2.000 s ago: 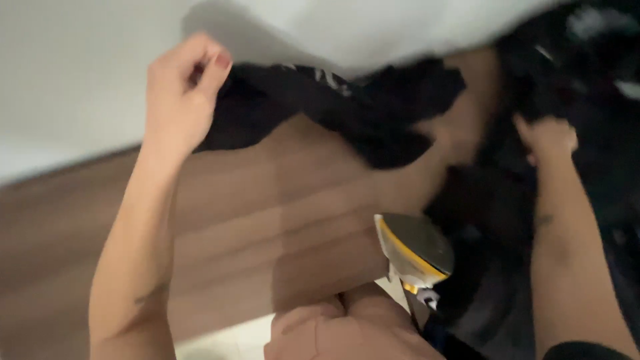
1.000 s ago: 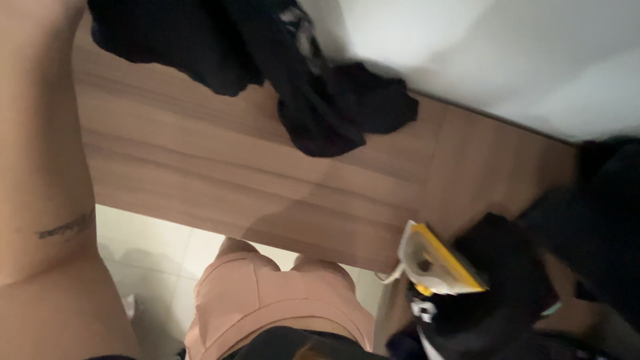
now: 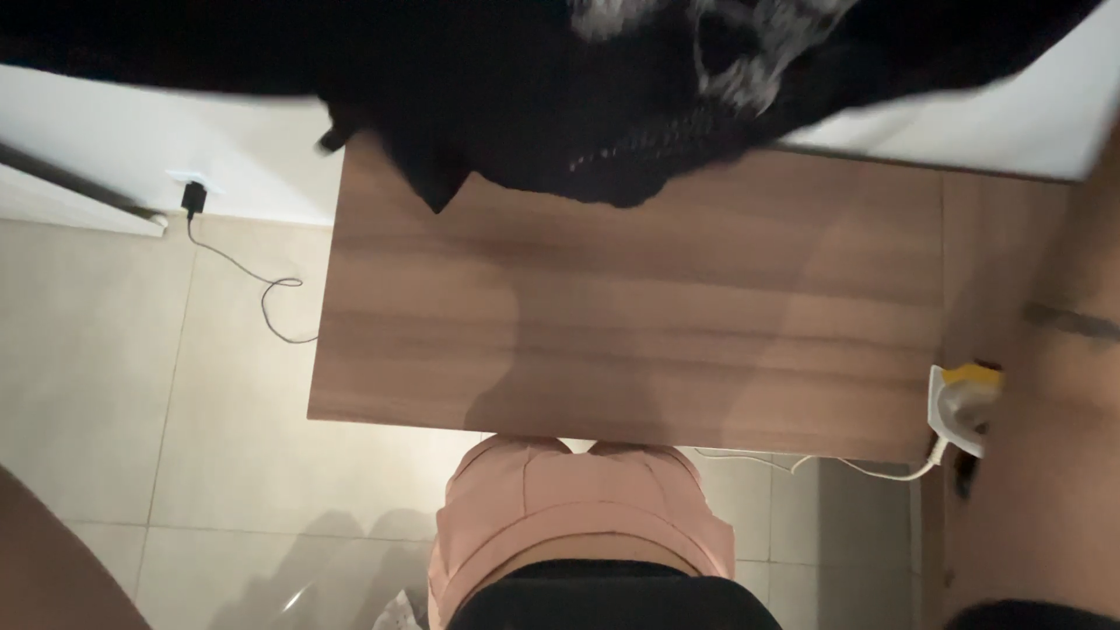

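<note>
A black cloth garment (image 3: 542,114) with a pale grey print hangs spread across the top of the view, above the far part of a wood-grain table. Both my hands are out of the frame, so what they hold is hidden. Part of my left arm shows at the lower left edge, and my right forearm crosses the right edge. Beside that forearm stands a white and yellow clothes iron (image 3: 962,407), partly covered by it.
The wood-grain table (image 3: 612,315) has its near edge at my legs. The iron's white cord (image 3: 884,475) runs past that edge. A black plug (image 3: 193,198) with a thin cable sits in the wall at left, over a tiled floor (image 3: 236,472).
The black garment, lying on the table one second ago, is now raised and spread out. Both hands, visible two seconds ago, are out of view. The view has shifted to show the table's left end.
</note>
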